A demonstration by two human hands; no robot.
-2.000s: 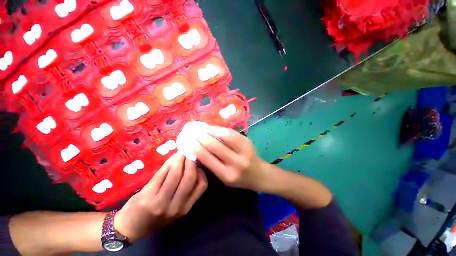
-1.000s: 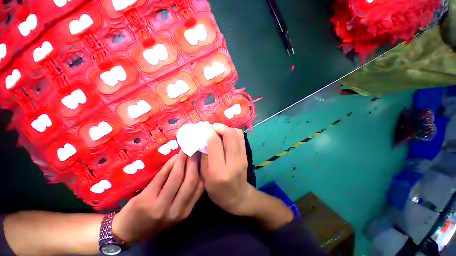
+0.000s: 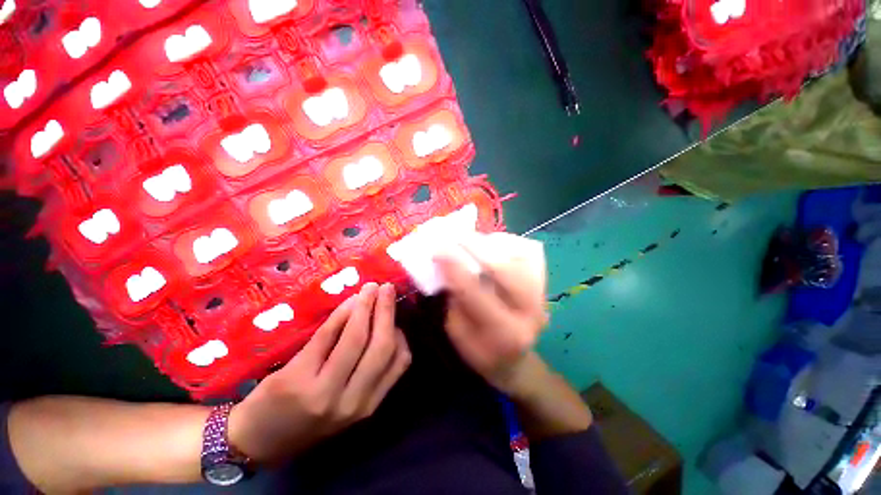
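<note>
The red moulded silicone sheet lies tilted on the dark green bench, with rows of white two-lobed areas and ragged edges. My left hand rests at the sheet's near edge, fingertips together on the rim, just below a white area. My right hand, slightly blurred, holds a white wiping cloth. The cloth is spread over the sheet's near right corner and covers most of the corner cell. A watch is on my left wrist.
A dark thin tool lies right of the sheet, with a red crumb near its tip. A ragged red sheet stack stands at the upper right. Olive fabric hangs by the bench edge. Blue bins and a brown box stand beyond.
My right hand has moved right with the cloth, which now looks more spread out and lies over the corner cell. My left hand stays at the near edge. The sheet sits slightly further right in view.
</note>
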